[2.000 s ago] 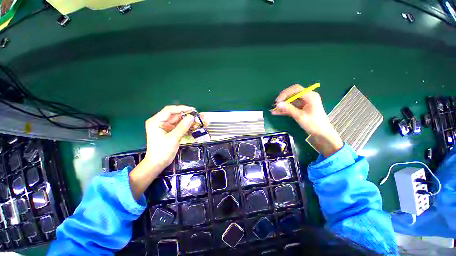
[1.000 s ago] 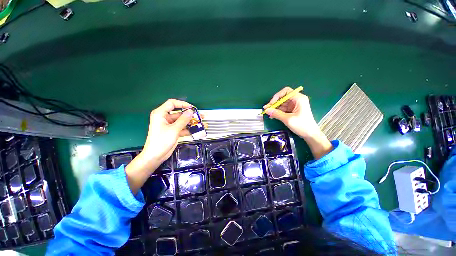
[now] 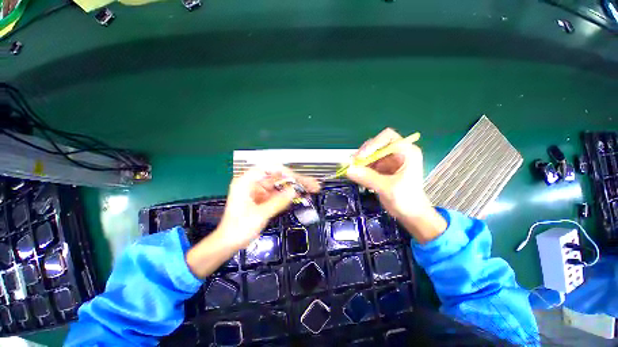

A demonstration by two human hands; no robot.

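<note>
My left hand [image 3: 261, 200] holds a small dark unit [image 3: 303, 205] with a pale square at its lower edge, above the top rows of the black blister tray [image 3: 261, 283]. My right hand [image 3: 393, 173] grips a slim yellow tool [image 3: 387, 152], its tip pointing left, close to the left hand's fingers. Whether the tip holds anything is too small to tell. A pale striped sheet [image 3: 271, 158] lies behind the tray, partly hidden by both hands. Dark square units sit in the tray pockets.
A second striped sheet [image 3: 482, 162] lies slanted at right. A white power strip [image 3: 560, 259], loose small units [image 3: 546, 172] and a black tray [image 3: 604, 162] are farther right. At left are another tray [image 3: 40, 264] and a grey bar [image 3: 68, 162] with black cables.
My left hand and the unit have moved right and down from the striped sheet to over the tray. The yellow tool's tip has moved down and left, so the hands are close together.
</note>
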